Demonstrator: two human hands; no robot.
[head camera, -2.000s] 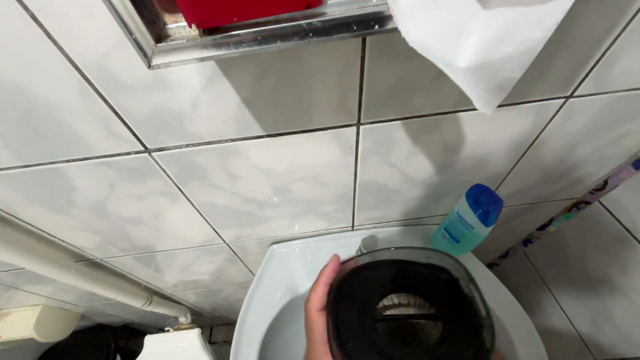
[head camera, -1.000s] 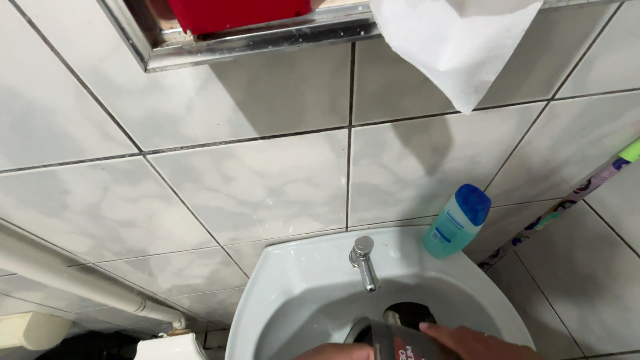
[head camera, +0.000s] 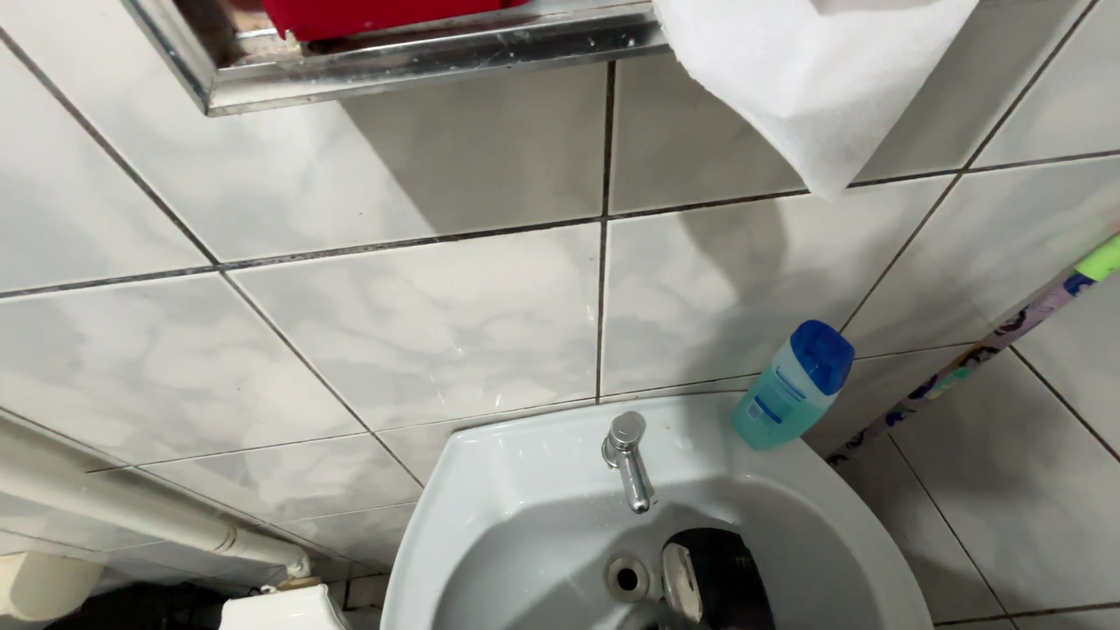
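Neither my left hand nor my right hand shows clearly in the head view. In the basin of the white ceramic washbasin (head camera: 525, 534) lies a glossy black part (head camera: 722, 573) with a pale, shiny opening on its left side. It rests just right of the drain hole (head camera: 627, 578). A greyish, see-through edge of another object (head camera: 652, 615) shows at the bottom, mostly cut off by the frame. Above the basin stands a chrome tap (head camera: 628, 455), with no water visible at its spout. What the hands hold or touch is hidden below the frame.
A plastic bottle of blue-green liquid (head camera: 779, 402) with a blue cap stands on the basin's back right corner. White paper or cloth (head camera: 814, 79) hangs above, beside a metal frame (head camera: 437, 74) and a red object (head camera: 376, 13). A patterned pole (head camera: 980, 354) leans right; a white pipe (head camera: 131, 516) runs left.
Both hands, seen a second ago at the bottom with a dark container, have gone down out of view. The tap, hidden behind the container two seconds ago, is now uncovered.
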